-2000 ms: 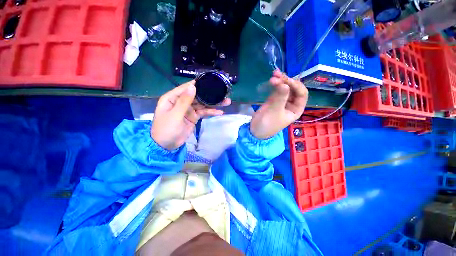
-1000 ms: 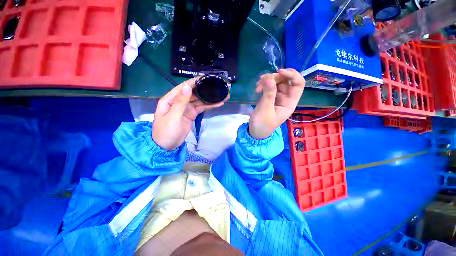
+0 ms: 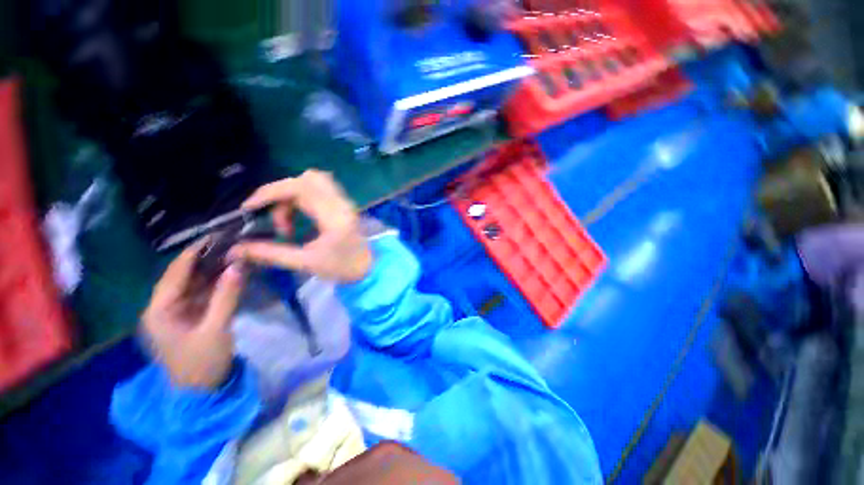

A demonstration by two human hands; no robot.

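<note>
The picture is blurred. A dark round housing point(image 3: 218, 248) is held at the bench's front edge, tilted and partly hidden by fingers. My left hand point(image 3: 194, 317) grips it from the left and below. My right hand point(image 3: 317, 232) is at its right side, thumb and fingers curved around its edge; whether they close on it or on a small part is too blurred to tell. The black press fixture point(image 3: 189, 142) stands just behind the housing.
A red parts tray point(image 3: 28, 246) is at the left, with a white scrap point(image 3: 66, 237) beside it. A blue box point(image 3: 426, 71) stands behind the right hand. Stacked red trays point(image 3: 587, 66) are beyond it. Another red tray point(image 3: 535, 237) is below the bench edge, with small parts in two pockets.
The view has turned to the right, so the bench things sit further left and tilted. My right hand has come over to the housing in my left hand, which now shows more edge-on.
</note>
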